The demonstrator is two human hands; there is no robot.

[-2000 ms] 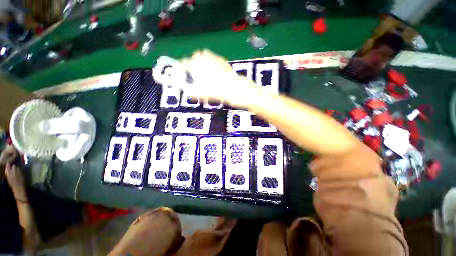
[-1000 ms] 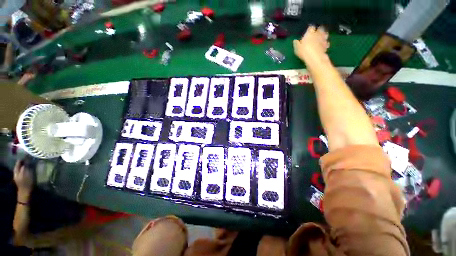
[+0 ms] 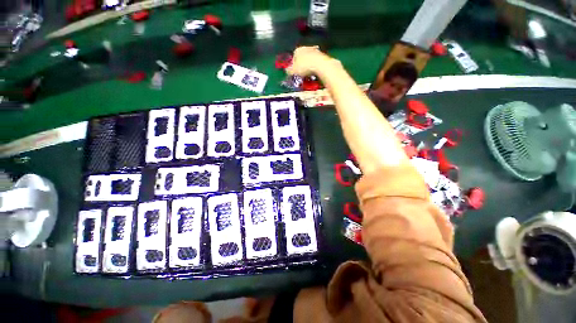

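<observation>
White rectangular shells with dark cutouts lie in rows in a black tray (image 3: 136,275); the pockets at its upper left (image 3: 117,142) hold no shell. Another white shell (image 3: 242,77) lies tilted on the green belt beyond the tray. My right hand (image 3: 309,63) is over the belt, right of that shell, with its fingers down at red and silver parts (image 3: 311,83). The hand is blurred, and I cannot tell whether it holds any of them. My left hand is out of the picture.
A heap of red, white and silver parts (image 3: 442,189) lies right of my forearm. A dark-framed panel showing a face (image 3: 399,82) hangs on a pale post (image 3: 436,22). Fans stand at left (image 3: 31,211) and right (image 3: 518,140); a round white device (image 3: 549,252) is at lower right.
The view has turned right. My right hand has left the tray, reached out over the belt, and now is lower, among red and silver parts. A white shell shows on the belt.
</observation>
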